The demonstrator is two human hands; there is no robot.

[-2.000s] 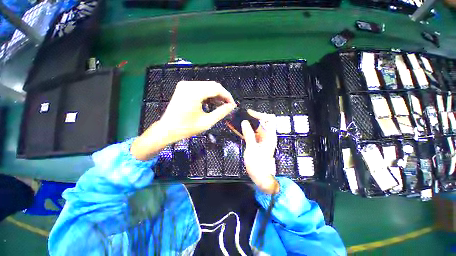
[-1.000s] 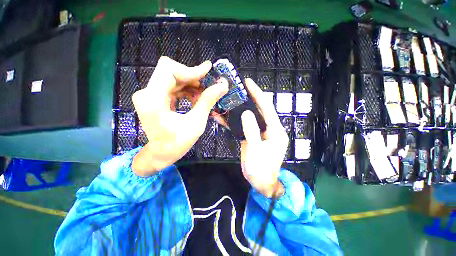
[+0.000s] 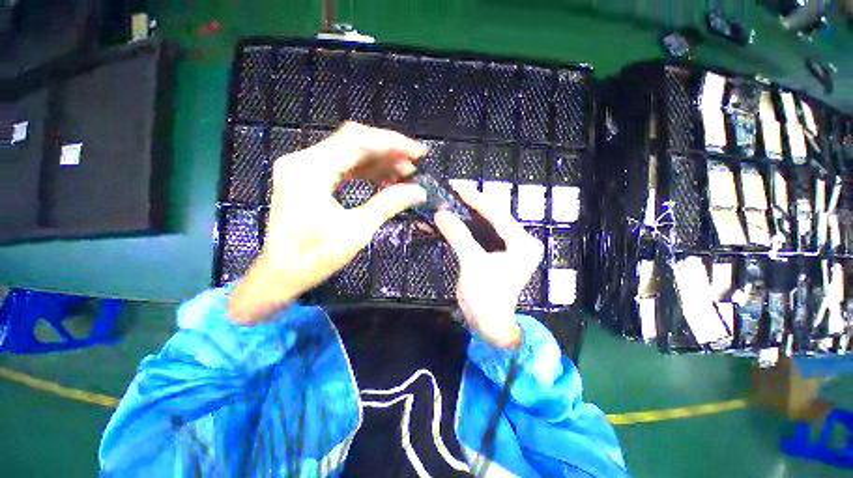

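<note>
My left hand (image 3: 323,219) and my right hand (image 3: 496,257) hold a black housing (image 3: 482,229) above the compartment tray (image 3: 412,93). The housing is tilted, seen nearly edge-on. A dark strip of circuit board (image 3: 436,191) shows at its upper left end, between my left fingertips and my right fingers. My left thumb and fingers close on that end; my right hand grips the lower right end. Several white square parts (image 3: 530,202) lie in the tray's right pockets. Whether wires are attached is blurred.
Stacked trays (image 3: 687,187) with long white pieces (image 3: 723,189) stand at the right. A flat black tray (image 3: 103,159) with small white squares (image 3: 70,153) is at the left. Loose dark units (image 3: 729,28) lie at the far right. A pale piece (image 3: 346,36) lies beyond the tray's far edge.
The housing has turned from showing the blue board's face to nearly edge-on. A second before that, the board was mostly hidden by my hands. The view has also shifted.
</note>
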